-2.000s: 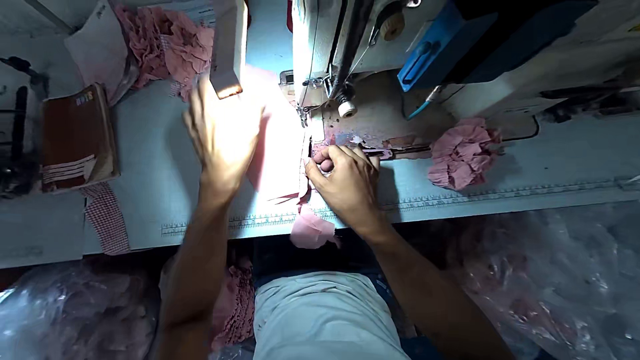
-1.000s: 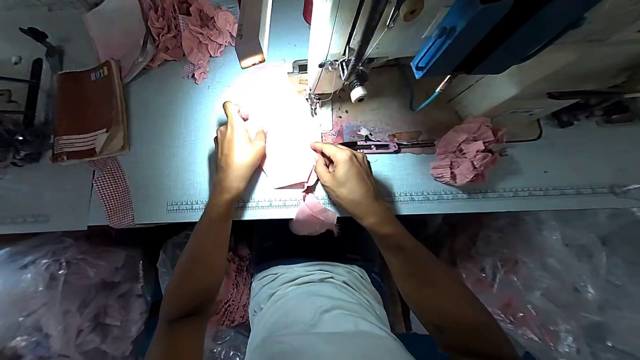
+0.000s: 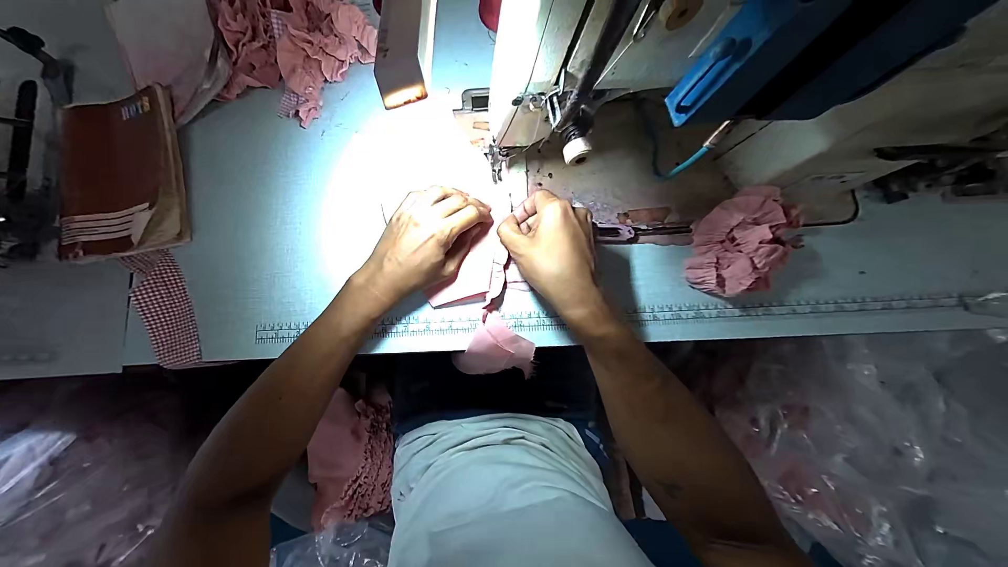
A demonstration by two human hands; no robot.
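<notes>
A pink fabric piece (image 3: 465, 279) lies on the machine bed just in front of the sewing machine's needle and presser foot (image 3: 496, 161). My left hand (image 3: 437, 232) pinches its upper part, fingers curled. Close beside it, my right hand (image 3: 547, 236) has thumb and index finger pinched at the edge of the same fabric. A narrow folded strip runs down between the hands and ends in a loose pink scrap (image 3: 496, 346) over the table's front edge. Under the right hand, a dark metal tool, perhaps thread snips (image 3: 642, 232), is partly hidden. Glare washes out the fabric near the needle.
Gathered pink fabric (image 3: 740, 244) lies at right, more pink ruffles (image 3: 315, 47) at the back left. A brown notebook (image 3: 118, 173) rests on a checked strip (image 3: 167, 307). A measuring tape (image 3: 787, 309) runs along the front edge. Plastic bags (image 3: 858, 425) fill the space below.
My left hand has moved right, from the fabric's left side to close beside my right hand. The right hand stays near the strip by the needle.
</notes>
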